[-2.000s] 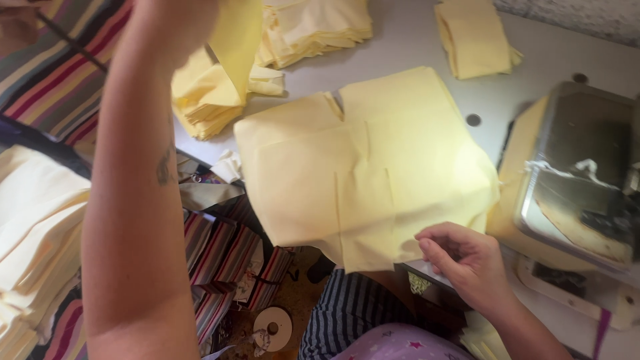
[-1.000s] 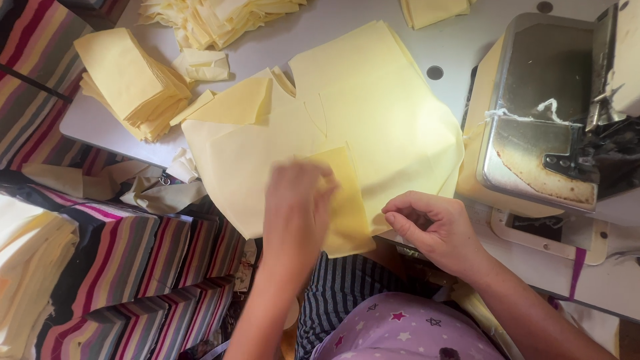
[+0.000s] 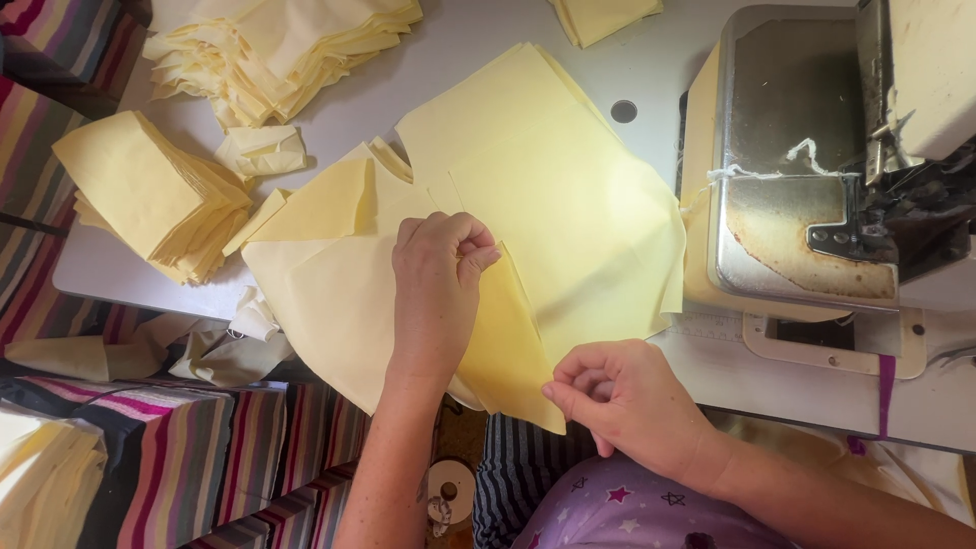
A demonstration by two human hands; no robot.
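Large pale yellow fabric pieces (image 3: 549,191) lie layered on the table, reaching over its front edge. On top of them is a smaller, deeper yellow fabric piece (image 3: 503,343). My left hand (image 3: 442,282) pinches its upper corner between thumb and fingertips. At its lower right corner my right hand (image 3: 621,400) has thumb and forefinger closed on the edge. Another yellow fabric piece (image 3: 328,202) lies folded over at the left of the large pieces. A stack of folded yellow pieces (image 3: 145,191) sits further left.
A sewing machine (image 3: 793,152) with white thread across its metal plate stands at the right. A heap of yellow fabric (image 3: 282,53) lies at the back left, a small folded piece (image 3: 606,15) at the back. Striped fabric (image 3: 198,457) hangs below the table edge (image 3: 152,301).
My left hand, raised at the upper left two seconds ago, has come down over the large fabric. The deeper yellow piece now lies between both hands. The view has shifted.
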